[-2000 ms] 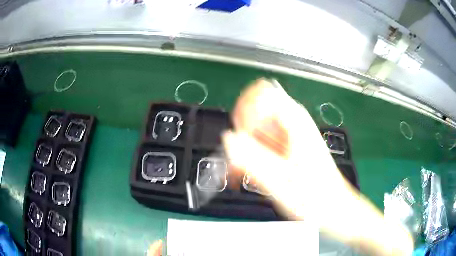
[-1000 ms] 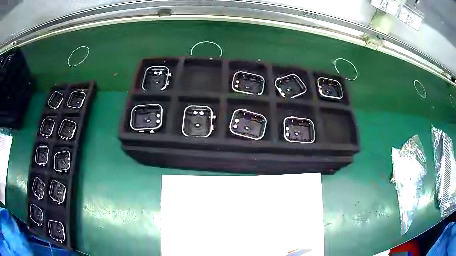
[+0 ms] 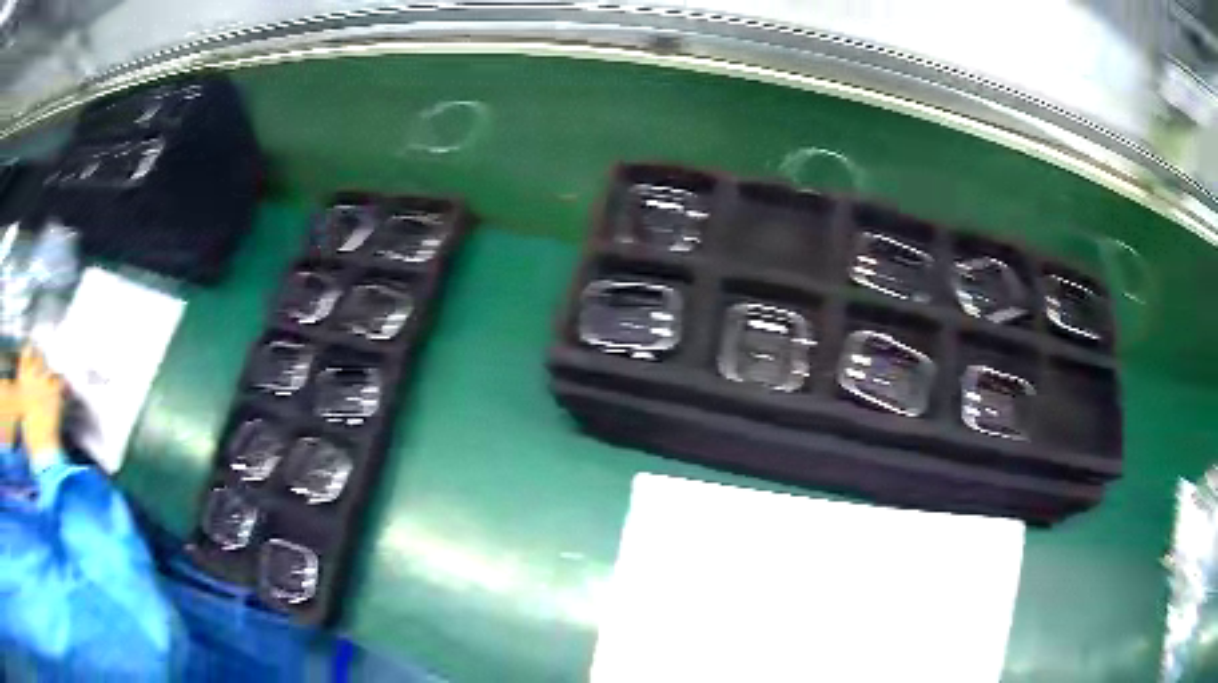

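Neither of my hands is in view. A black foam tray [image 3: 801, 420] lies on the green bench right of centre, with other black layers under it. Its two rows of square pockets hold several dark watch housings with bright rims, such as one at the front left [image 3: 631, 318]. Two pockets are empty: the second in the back row and the rightmost in the front row. A blank white sheet [image 3: 808, 587] lies in front of the tray, cut off by the lower edge. The picture is blurred.
A narrow foam tray [image 3: 302, 403] with housings stands lengthwise at left. Behind it is a black tray stack [image 3: 174, 200]. At far left are a person's hand [image 3: 38, 400], blue sleeve [image 3: 83, 574] and white paper [image 3: 120, 350]. Clear plastic [image 3: 1193, 574] lies at the right edge.
The hand over the tray two seconds ago is gone. The view has turned left, so the trays sit further right. The tray stack at left shows more, and another person's hand and sleeve have appeared.
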